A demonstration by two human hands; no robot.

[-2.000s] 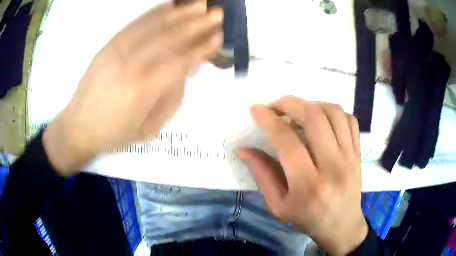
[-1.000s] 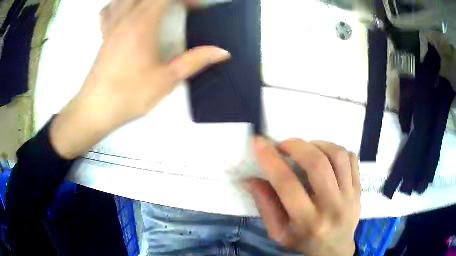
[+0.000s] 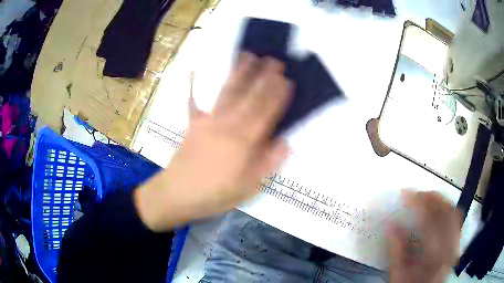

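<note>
Dark fabric panels (image 3: 318,83) lie on the white tabletop left of the machine bed, at differing angles. My left hand (image 3: 237,127) is over them, blurred, with its fingers across the cloth; whether it grips a panel I cannot tell. My right hand (image 3: 423,237) is low at the right near the table's front edge, blurred, with its fingers curled; a pale blur lies beside it and I cannot tell if it holds something. A dark fabric strip (image 3: 474,168) lies at the right edge of the machine bed (image 3: 409,127).
The pale sewing machine head (image 3: 475,55) is at the upper right. A pile of dark strips (image 3: 486,237) is at the lower right. Dark stacked pieces (image 3: 131,36) lie on a brown surface (image 3: 72,72) at upper left. A blue basket (image 3: 40,188) stands below left. Dark pieces show at the top edge.
The view has swung left. My left hand has moved away from the machine to panels on the tabletop. The panel and strip seen under the machine before are no longer there.
</note>
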